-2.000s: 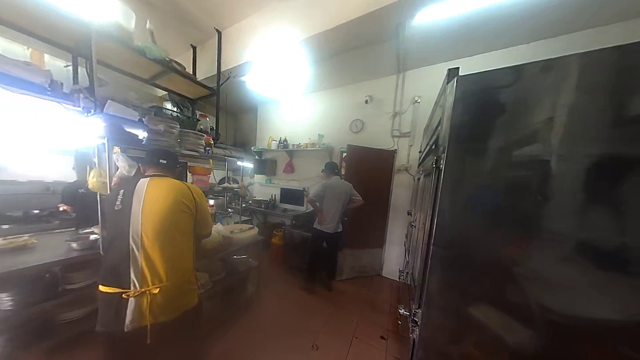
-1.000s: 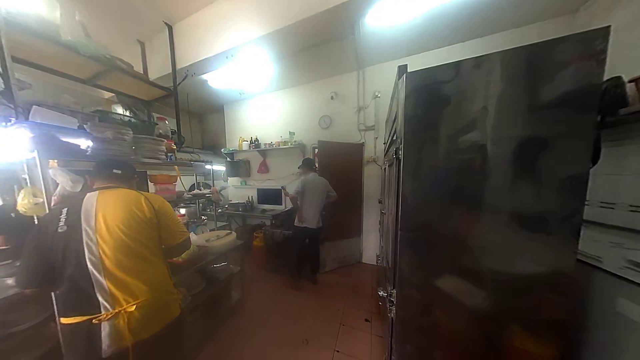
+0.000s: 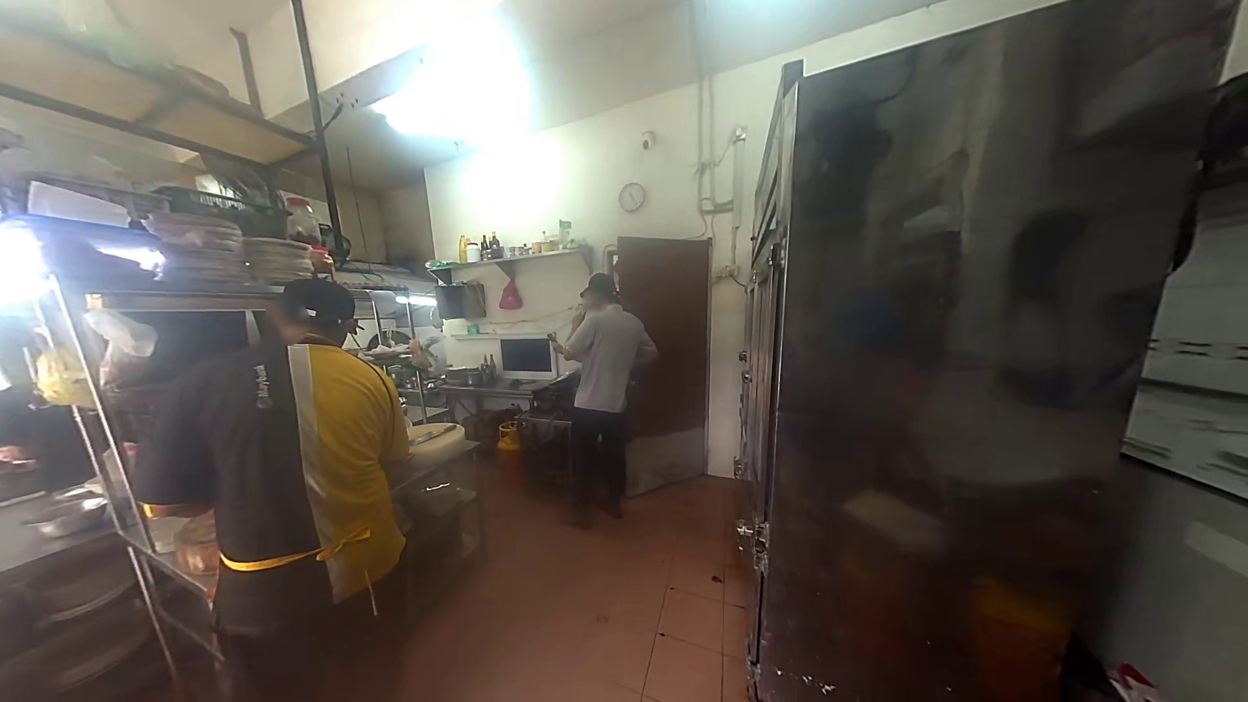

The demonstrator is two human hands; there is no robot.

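Note:
Neither my left hand nor my right hand shows in the head view, so what they hold or touch is hidden. A person in a black and yellow shirt [image 3: 351,429] with a yellow apron tie stands at the left, back turned, at a metal work table. A round pale board [image 3: 436,444] lies on that table, just right of this person. Further back, a person in a grey shirt [image 3: 609,361] and dark cap stands beside a brown door [image 3: 665,361], one arm bent. A tall dark metal cabinet [image 3: 955,370] takes up the right side.
Stacked plates [image 3: 200,249] sit on a metal shelf rack at the left. Beyond, a monitor [image 3: 526,358] stands on a table, with a yellow gas cylinder [image 3: 509,439] below. Bottles line a wall shelf [image 3: 526,258]. Reddish tiled floor [image 3: 595,604] runs between the table and cabinet.
The view has swung right since the oldest frame, bringing in more of the dark cabinet. Both people remain standing at about the same places.

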